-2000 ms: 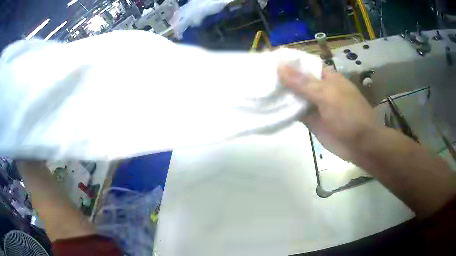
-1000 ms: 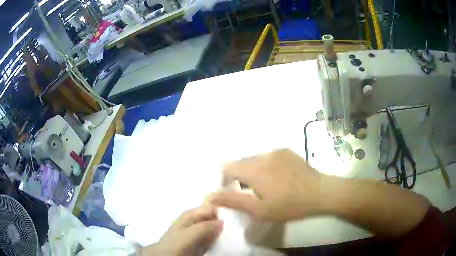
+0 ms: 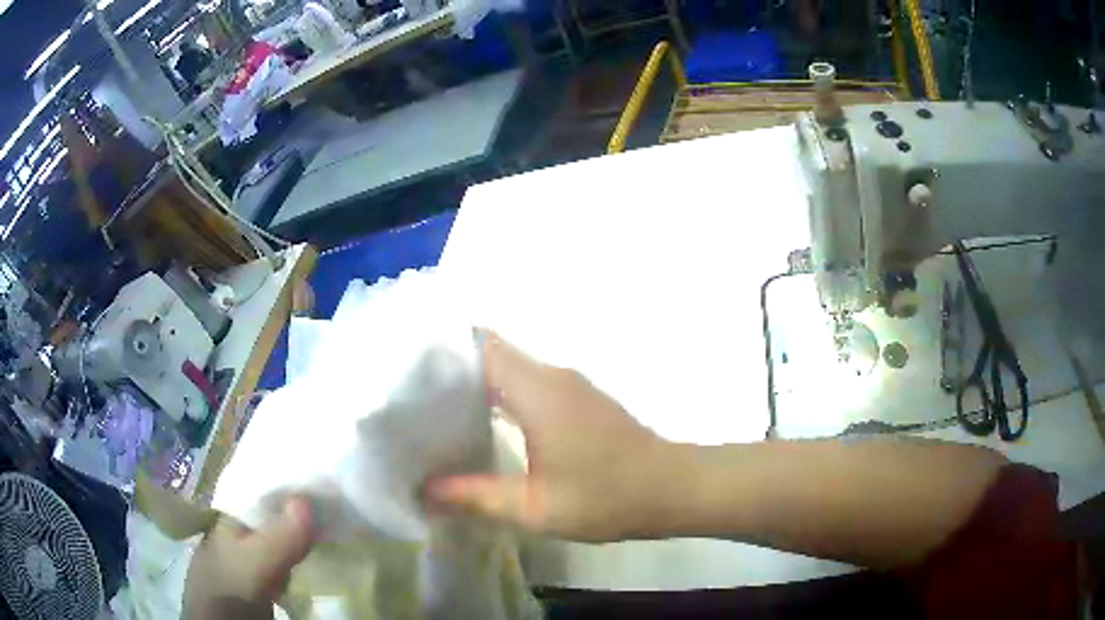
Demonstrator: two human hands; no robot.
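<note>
A white garment point(image 3: 351, 418) is bunched between my hands at the table's left front edge; part of it lies on the table and part hangs over the edge. My right hand point(image 3: 570, 448) grips its right side between thumb and fingers. My left hand point(image 3: 261, 551) pinches its lower left part, near the bottom of the view. The cloth is overexposed, and its edges are hard to tell from the table.
The sewing machine point(image 3: 848, 218) stands at right, its needle area lit. Black scissors point(image 3: 996, 363) lie beside it with a thin metal tool point(image 3: 954, 327). A fan point(image 3: 43, 551) is at lower left. Another machine point(image 3: 152, 345) stands at left.
Both hands have moved left with the cloth, and my hands are now farther apart. The cloth was stretched across the view two seconds ago and is now bunched at the table's left.
</note>
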